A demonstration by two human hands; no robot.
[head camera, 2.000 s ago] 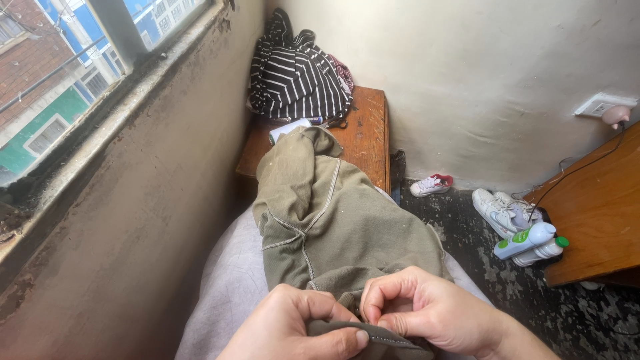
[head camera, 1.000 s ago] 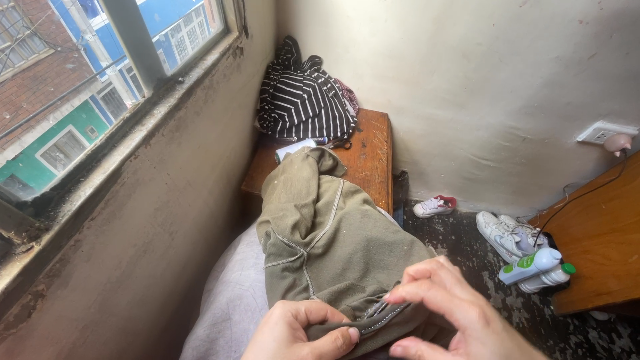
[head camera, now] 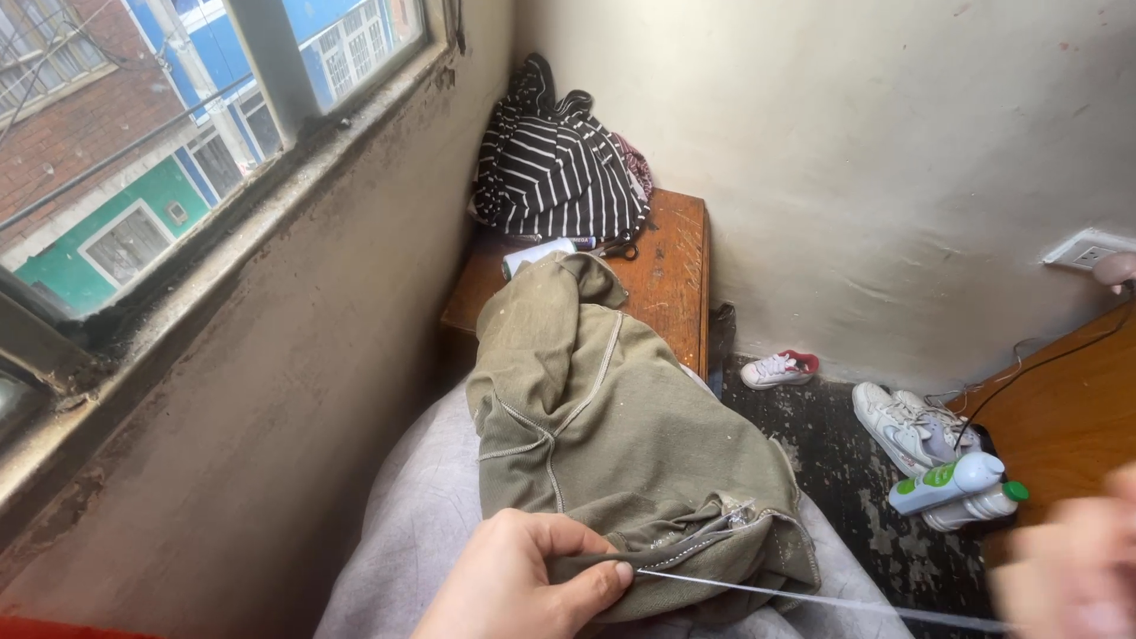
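An olive-green cloth garment [head camera: 657,417], with pale seams showing, lies over a light grey cloth [head camera: 399,524]. At the garment's lower edge my left hand [head camera: 541,577] pinches a dark folded band between thumb and forefinger. White stitches [head camera: 679,555] run along this band. From beside my left thumb a white thread [head camera: 781,593] stretches taut to my right hand [head camera: 1078,568], which is blurred at the right edge. The thread's end is at the fingers of my right hand; whether a needle is there cannot be told.
Beyond the garment, a wooden table [head camera: 679,284] bears a striped black-and-white cloth [head camera: 564,169], scissors [head camera: 619,248] and a white cylindrical item [head camera: 537,256]. White shoes [head camera: 905,426], a small shoe [head camera: 779,369] and bottles [head camera: 948,484] are on the right. A window [head camera: 204,106] is at the left.
My right hand has moved away from the garment to the right, and the white thread now stretches between it and the cloth. My left hand still pinches the band.
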